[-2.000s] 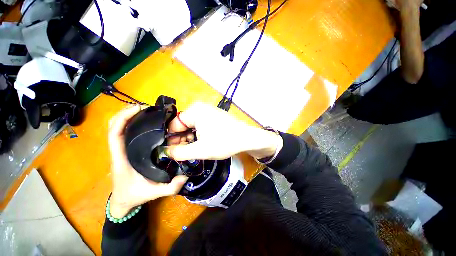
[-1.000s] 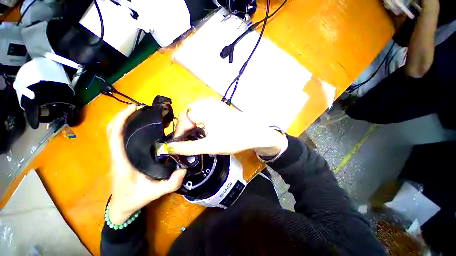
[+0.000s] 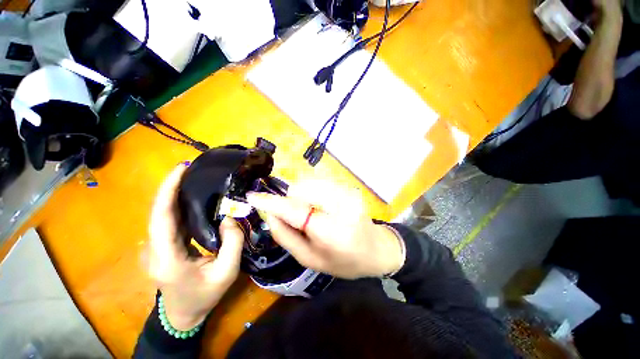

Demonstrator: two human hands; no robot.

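The black camera head (image 3: 203, 184) is held tilted in my left hand (image 3: 186, 263), with the fingers around its outside and the thumb at its opening. A pale part (image 3: 235, 207) shows inside the opening. My right hand (image 3: 333, 235) has its fingertips at the opening beside thin wires; whether they pinch a wire or connector cannot be told. The white camera base (image 3: 291, 283) with a black round interior lies below, near my lap, partly covered by my right hand. Thin red and dark wires run between head and base.
White paper sheets (image 3: 382, 126) lie behind the work, with black pigtail cables (image 3: 344, 102) across them. White-and-black cameras (image 3: 56, 105) are piled at the far left. A grey sheet (image 3: 49, 301) lies at the near left. Another person's arm (image 3: 596, 77) holds a white part at the upper right.
The black head has turned in my left hand, so more of its opening shows. My left thumb has moved to the opening. My right hand has shifted down and right, its fingers now bent at the wires.
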